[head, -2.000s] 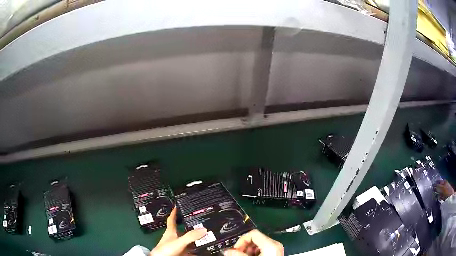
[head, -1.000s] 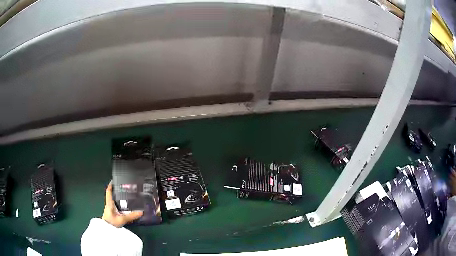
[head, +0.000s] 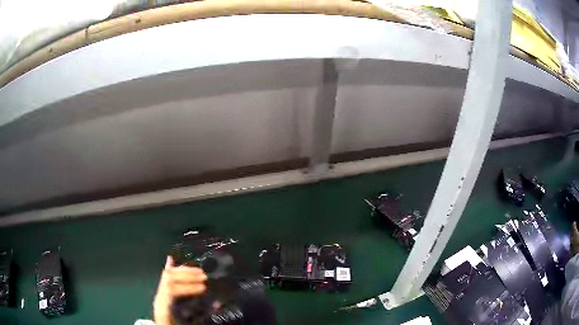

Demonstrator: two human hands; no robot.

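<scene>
My left hand (head: 180,291) is at the lower left of centre, its fingers closed on the left edge of a black retail box (head: 222,289). The held box is blurred, with its face tilted towards me. Another black box (head: 198,242) shows partly behind it, lying on the green belt. A further black box (head: 306,265) with a white label lies sideways on the belt, just right of the held box. My right hand is not in view.
Black boxes stand at the far left (head: 51,282) and lie behind the slanting post (head: 458,159). Black cartons (head: 511,266) are fanned at right beside a white card (head: 468,257). A white sheet (head: 417,321) is cut off below. Another person's sleeve (head: 570,285) shows at right.
The held box has moved right and turned, now overlapping the box beside it. My right hand, seen two seconds ago, has gone. The belt boxes sit further left and the view has shifted.
</scene>
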